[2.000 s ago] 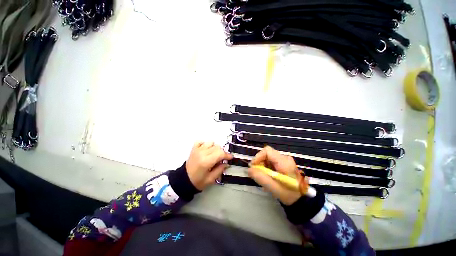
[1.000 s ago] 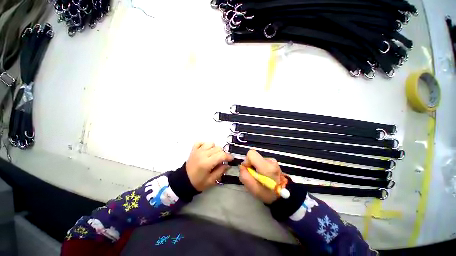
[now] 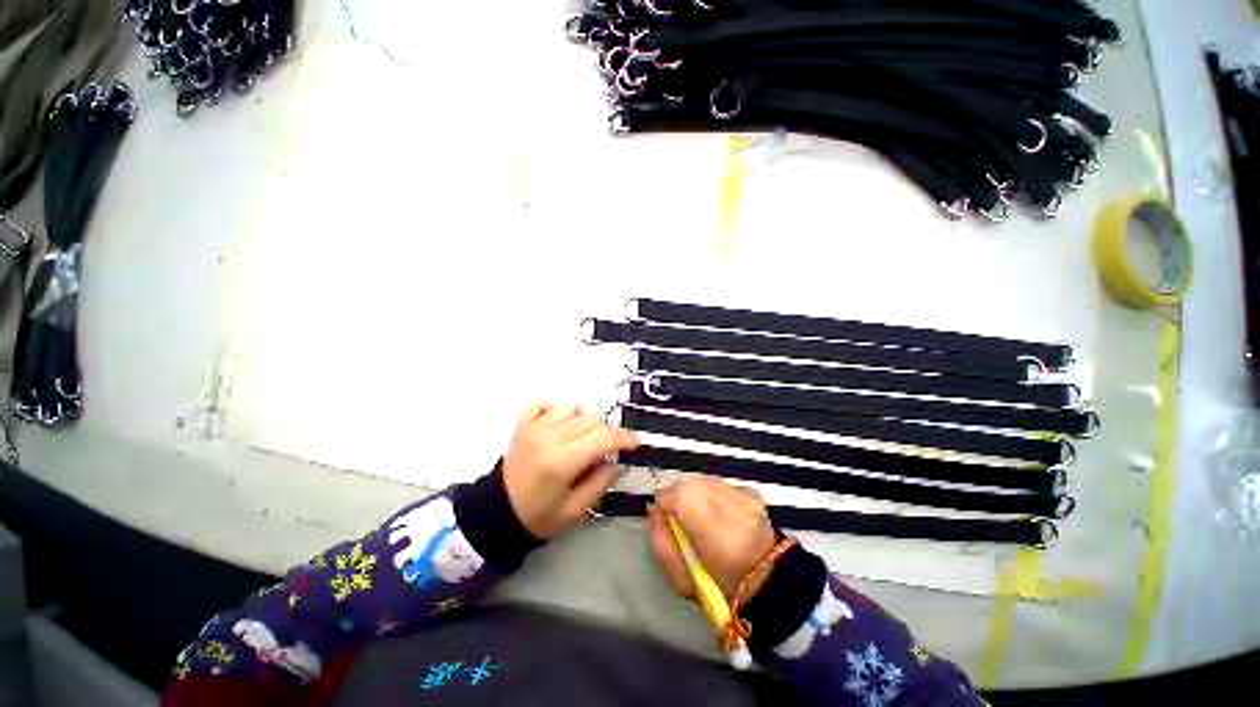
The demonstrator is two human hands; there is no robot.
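Observation:
Several black webbing straps (image 3: 857,332) with silver D-rings at their ends lie side by side on the white sheet, running left to right. My left hand (image 3: 564,467) pinches the left end of one lower strap (image 3: 774,470); its fingers hide part of the ring. My right hand (image 3: 712,532) holds a slim yellow pen-like tool (image 3: 702,573), its fine tip near the strap just right of my left fingers. An orange-red string shows by my right wrist.
A large strap pile (image 3: 857,83) lies at the upper right, a yellow tape roll (image 3: 1143,253) at the right. Black strap bundles (image 3: 58,276) lie at left and upper left. Yellow tape strips (image 3: 1158,511) mark the worktable (image 3: 152,373).
My right hand has moved left and slightly down, and the yellow tool now stands steeper. My left hand stays at the strap end. The whole view has shifted slightly.

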